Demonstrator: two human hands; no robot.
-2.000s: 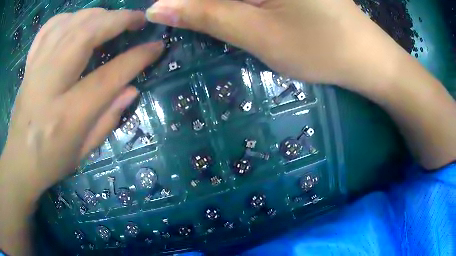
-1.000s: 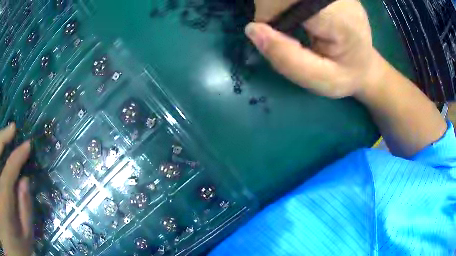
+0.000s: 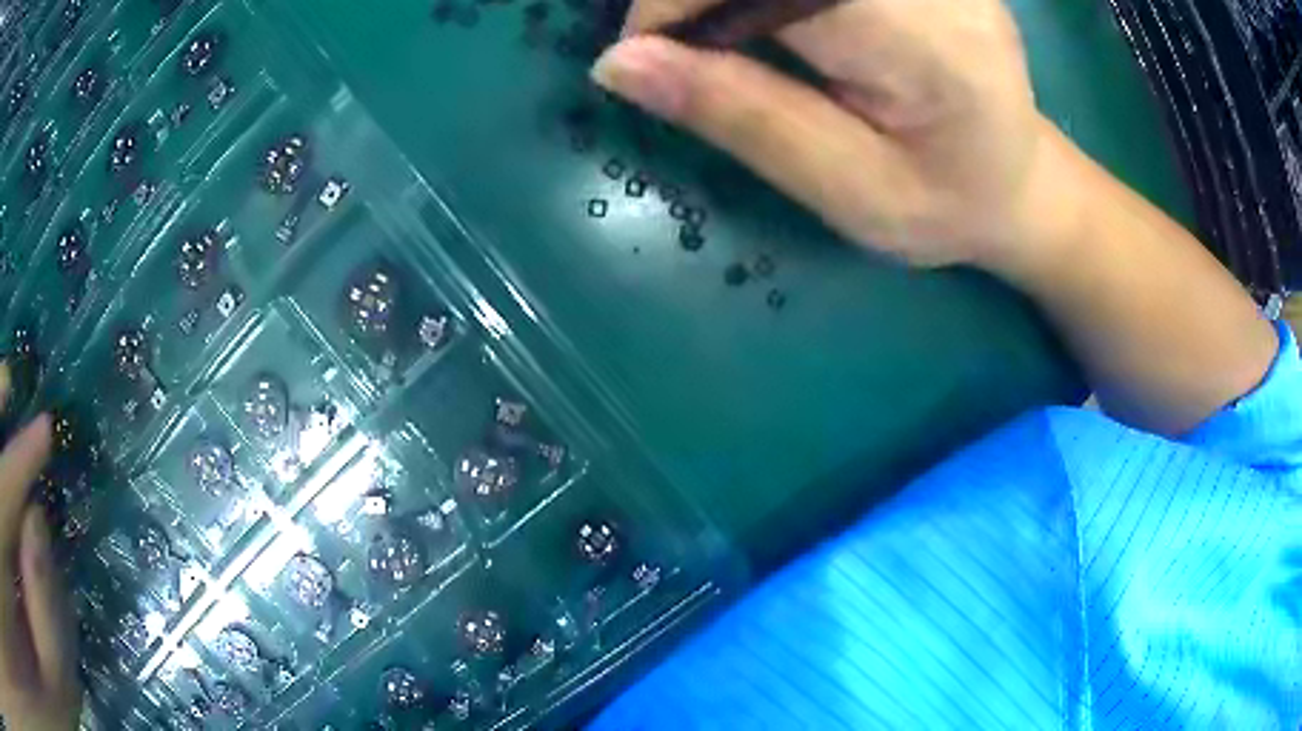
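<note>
My right hand (image 3: 885, 136) is at the upper right over the mat, closed on dark slim tweezers (image 3: 750, 20); their tips are out of the picture or hidden. Small black frames (image 3: 638, 187) lie loose on the mat below and left of its fingertips. The clear blister tray (image 3: 471, 293) fills the left side, with glare on its lower part. Its pockets hold flex circuit assemblies, each with a round end (image 3: 488, 473) and a small pale square end (image 3: 510, 413). My left hand (image 3: 32, 586) is cut off by the left edge, its fingers over the tray; its grip is hidden.
The dark green mat (image 3: 743, 386) lies right of the tray. Ridged dark stacked trays (image 3: 1214, 157) stand at the right edge. My blue smock (image 3: 914, 586) covers the lower right, with its sleeve (image 3: 1264, 400) at my right wrist.
The view has swung right since the oldest frame. My right hand has gone from above the tray to the loose black frames, then slightly left. My left hand is now nearly out of view.
</note>
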